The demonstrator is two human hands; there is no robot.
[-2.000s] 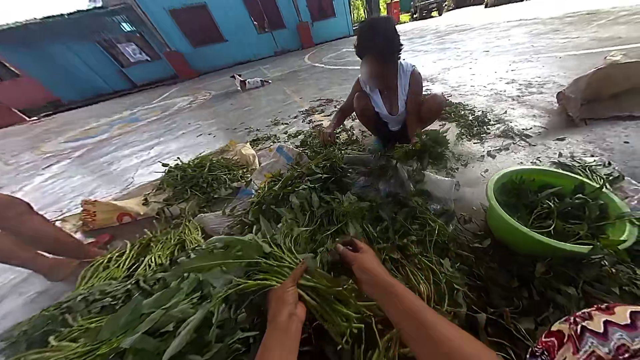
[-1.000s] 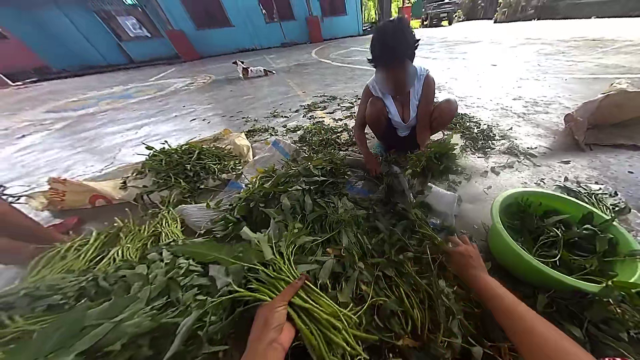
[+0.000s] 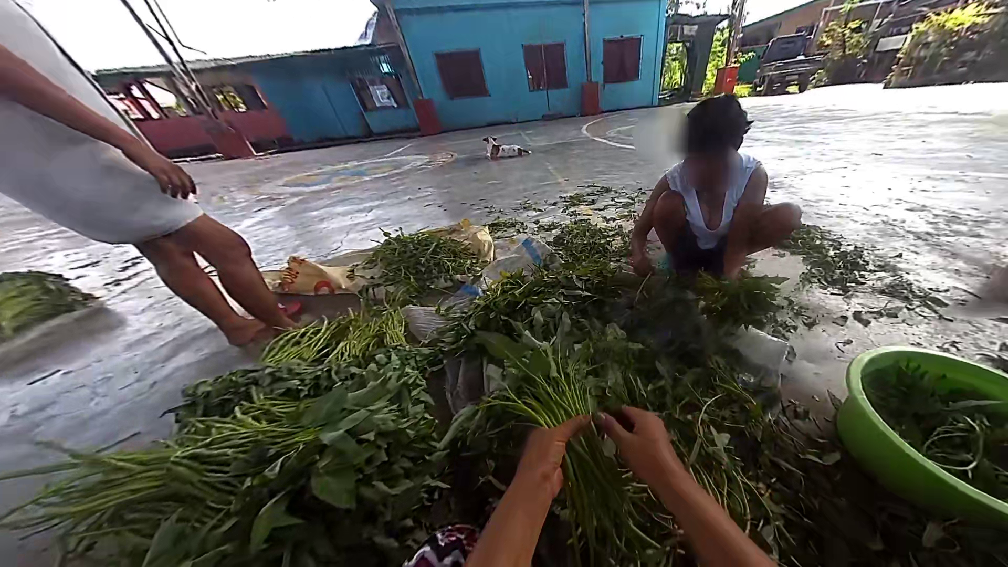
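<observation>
A bundle of long-stemmed leafy greens (image 3: 579, 472) is gripped in my left hand (image 3: 547, 457), its leaves pointing away from me and its stems hanging toward me. My right hand (image 3: 642, 449) meets the bundle from the right, thumb and fingertips pinched together near my left thumb; whether a stem is between them cannot be told. Loose greens (image 3: 583, 307) are heaped beyond and around both hands. To the left lies a large pile of leafy stalks (image 3: 315, 449), with a lighter bunch of stems (image 3: 339, 339) behind it.
A green plastic basin (image 3: 882, 441) holding greens stands at right. One person (image 3: 709, 205) squats across the heap; another person's legs (image 3: 228, 268) stand at left. Sacks (image 3: 315, 276) lie under some greens. A dog (image 3: 505, 149) rests on the concrete farther off.
My right hand has come back from the heap at right to the bundle beside my left hand. A standing person now shows more fully at left. The view has turned left.
</observation>
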